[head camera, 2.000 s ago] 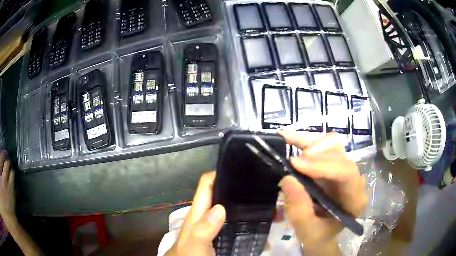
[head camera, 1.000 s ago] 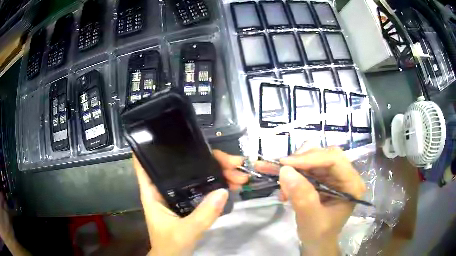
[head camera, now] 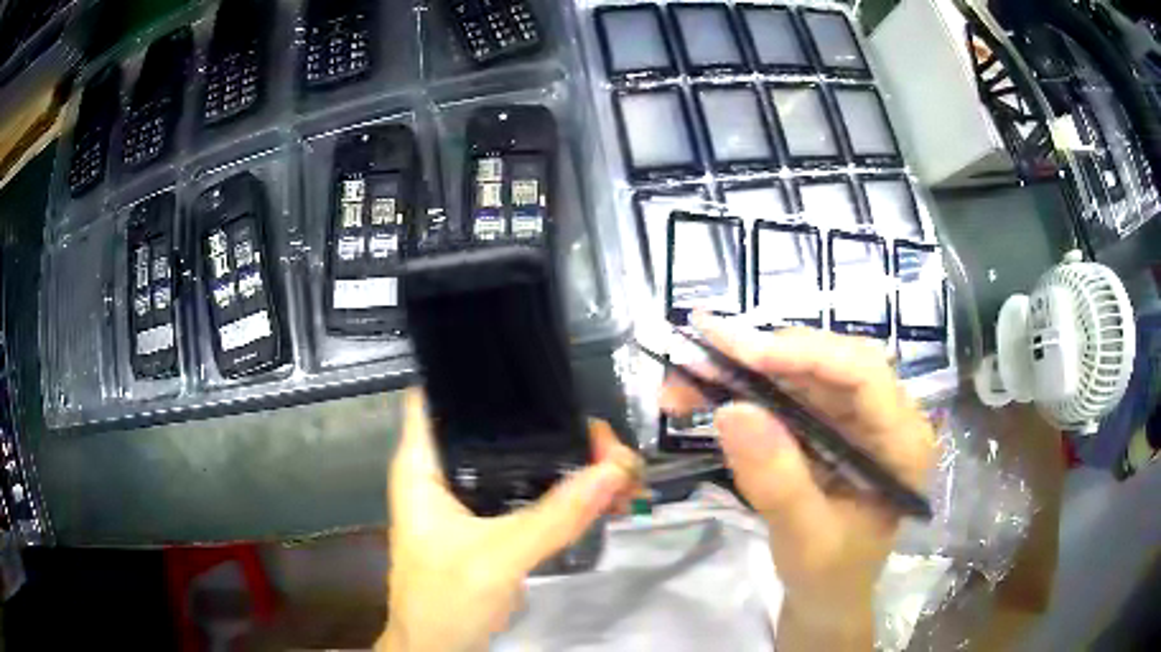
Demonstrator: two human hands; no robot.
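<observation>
My left hand [head camera: 484,548] holds a black keypad phone [head camera: 497,363], dark screen up, its top end over the near edge of the phone tray [head camera: 255,405]. The phone is slightly blurred. My right hand [head camera: 815,446] holds dark tweezers [head camera: 815,427] like a pen, their tips to the right of the phone and not touching it. A black-framed window [head camera: 688,433] shows partly beneath my right fingers; whether they touch it I cannot tell. The lens tray [head camera: 611,210] holds rows of framed windows, some lying loose over others.
Phones showing their backs [head camera: 369,236] lie in the near row of the phone tray, keypad phones [head camera: 236,64] in the far row. A small white fan [head camera: 1076,338] and white box [head camera: 936,96] stand at right. Crumpled clear film [head camera: 980,510] lies below the fan. A red stool [head camera: 223,580] is at lower left.
The phone has moved left from under the tweezers, and my left hand with it, then slightly back right and more upright. The tweezers remain in my right hand. The person's hand at the left edge is gone.
</observation>
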